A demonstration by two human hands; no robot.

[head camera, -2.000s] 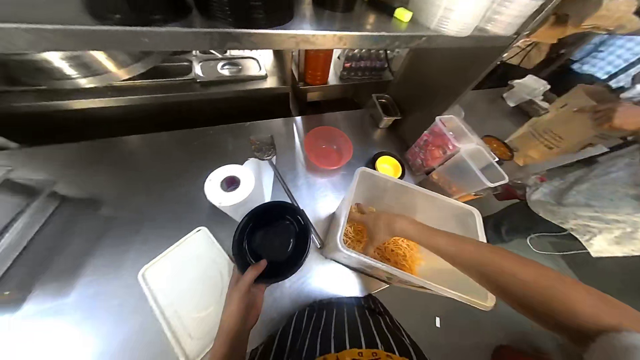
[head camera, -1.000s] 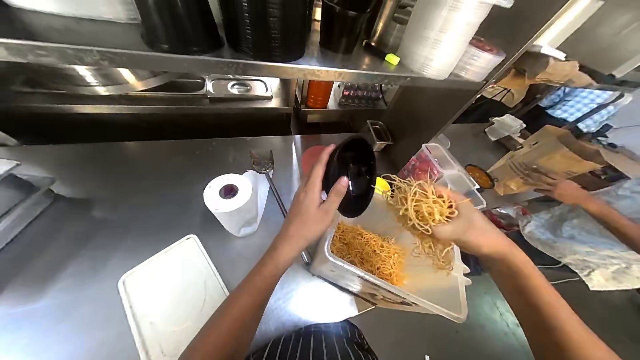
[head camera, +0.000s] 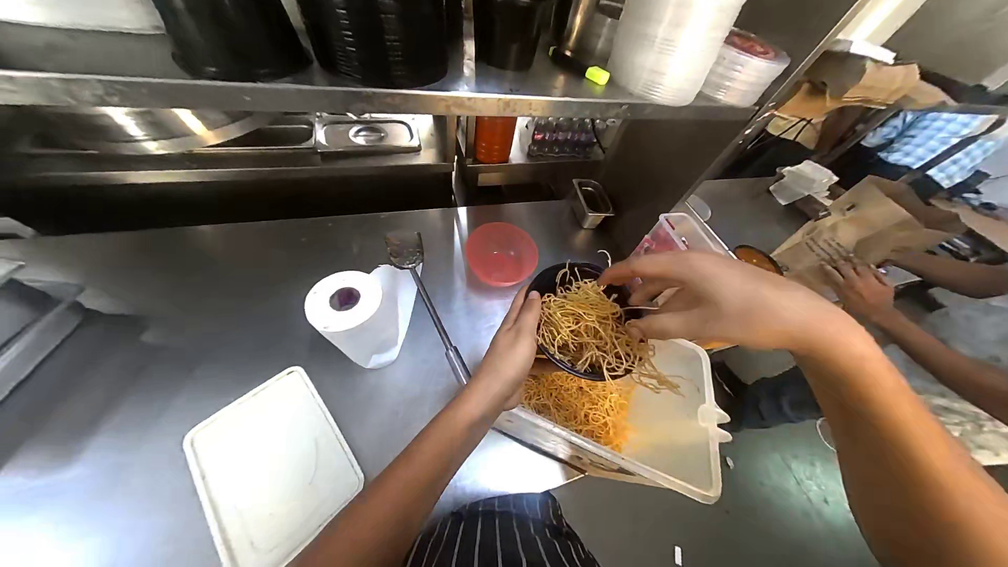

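My left hand [head camera: 512, 346] holds a black bowl [head camera: 549, 282] by its left rim, above a translucent plastic bin [head camera: 693, 472]. Crispy fried noodles [head camera: 587, 323] heap up in the bowl, and some strands hang over its right edge. At the bowl's right side is my right hand [head camera: 685, 299], fingers spread and fingertips at the noodles; whether they pinch any strands is unclear. More orange-toned noodles [head camera: 583, 409] lie in the bin under the bowl.
A metal spatula [head camera: 433, 315], a paper towel roll [head camera: 346, 307], a red bowl [head camera: 502, 253] and a white lid [head camera: 272, 465] lie on the steel counter. A steel shelf [head camera: 354, 101] crosses above. At right, another person's hand touches a paper bag [head camera: 858, 228].
The black bowl, seen without noodles two seconds ago, now holds a heap. My right hand took noodles up from the bin and has come to the bowl, which my left hand has brought over the bin.
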